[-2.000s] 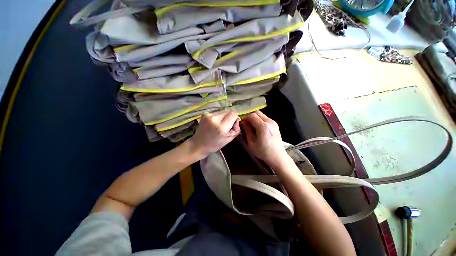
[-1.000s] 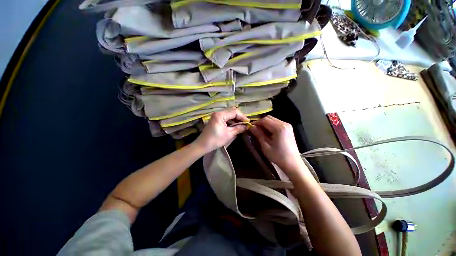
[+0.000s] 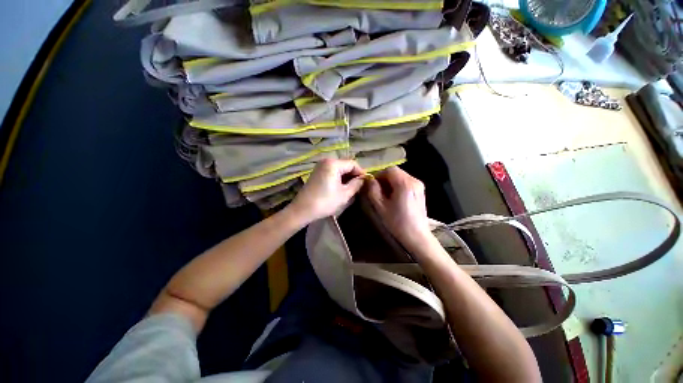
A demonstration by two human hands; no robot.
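Note:
A beige tote bag (image 3: 329, 258) lies open on my lap, its dark mouth facing up and its straps (image 3: 517, 275) trailing right. My left hand (image 3: 329, 187) pinches a small piece of yellow edge trim (image 3: 368, 176) at the far end of the bag. My right hand (image 3: 397, 200) is close beside it, its bent fingertips at the same trim. The fingertips of both hands nearly touch. The fingers hide most of the trim, and what lies under my right fingers is hidden.
A tall pile of beige bags with yellow trim (image 3: 269, 158) stands just beyond my hands. At right is a pale worktable (image 3: 584, 172) with a red edge strip (image 3: 517, 202), a hammer (image 3: 608, 327), a turquoise fan (image 3: 563, 13) and a white nozzle bottle (image 3: 603, 46).
Both hands have stayed at the trim. My right hand has shifted slightly left and curled closer to my left hand; less of the yellow trim shows between them. The view has shifted slightly.

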